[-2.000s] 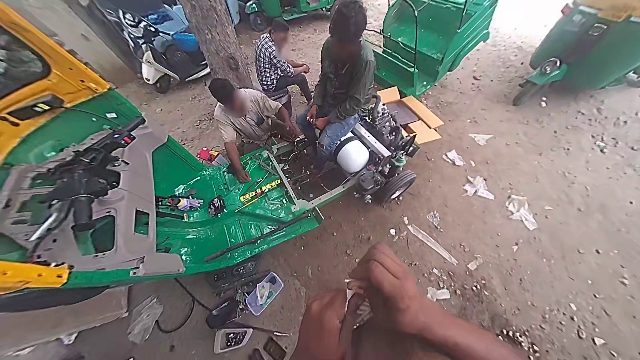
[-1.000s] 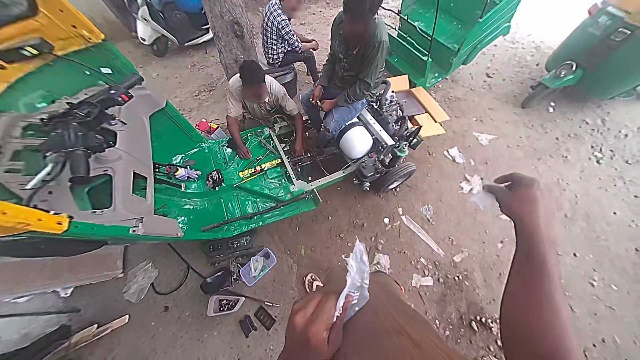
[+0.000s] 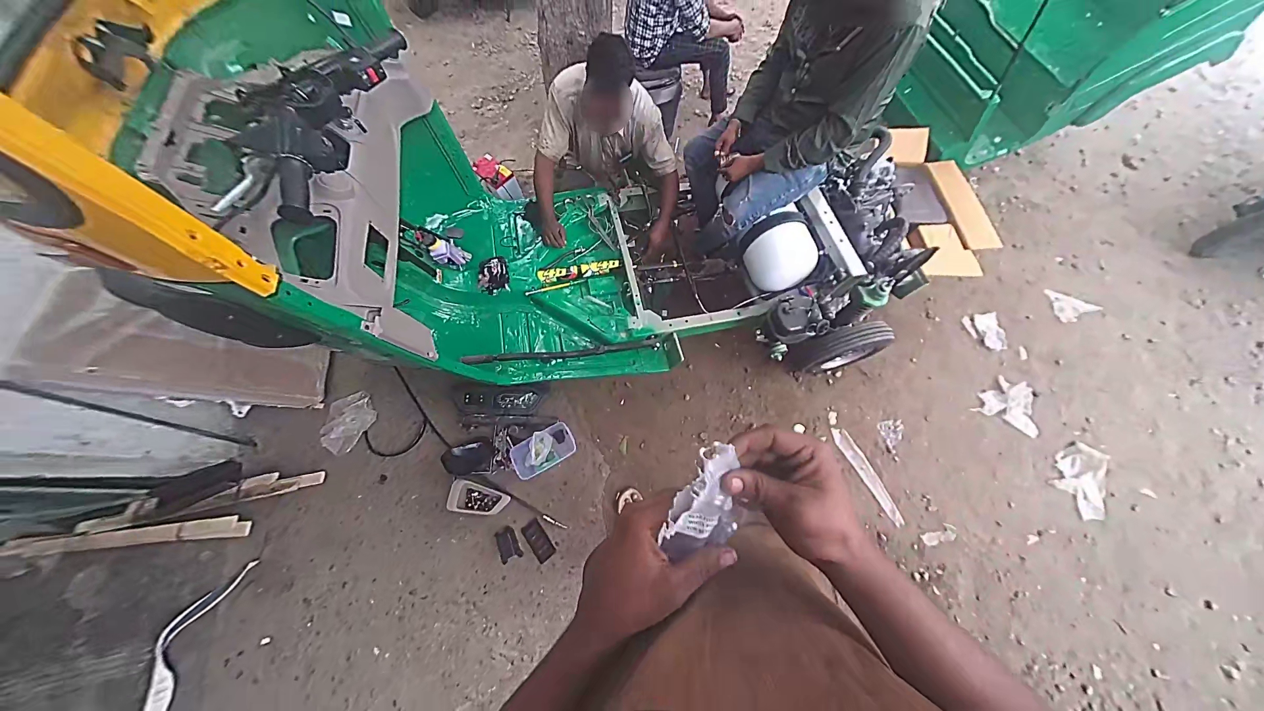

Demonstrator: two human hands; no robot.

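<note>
A small clear plastic bag [image 3: 699, 509] with printing on it is held in front of my body; what it contains is not clear. My left hand [image 3: 637, 568] is closed round its lower part, the thumb across the front. At the bag's top right edge, my right hand [image 3: 795, 489] pinches the plastic between thumb and fingers. Beyond my hands stands a partly dismantled green and yellow auto rickshaw, with its green floor pan [image 3: 464, 331], black handlebar [image 3: 296, 148], white tank [image 3: 780, 252] and rear wheel [image 3: 839, 346] exposed.
One person [image 3: 602, 118] leans over the chassis; another [image 3: 829, 99] sits by the engine, and a third [image 3: 681, 39] sits behind. A clear plastic box [image 3: 543, 452], a tray of small parts [image 3: 477, 499] and wooden strips [image 3: 148, 538] lie left. Plastic scraps [image 3: 1083, 479] lie right.
My right hand, stretched out to the right a second ago with a scrap of plastic at its fingers, is back at the bag in my left hand. The scrap has left its fingers.
</note>
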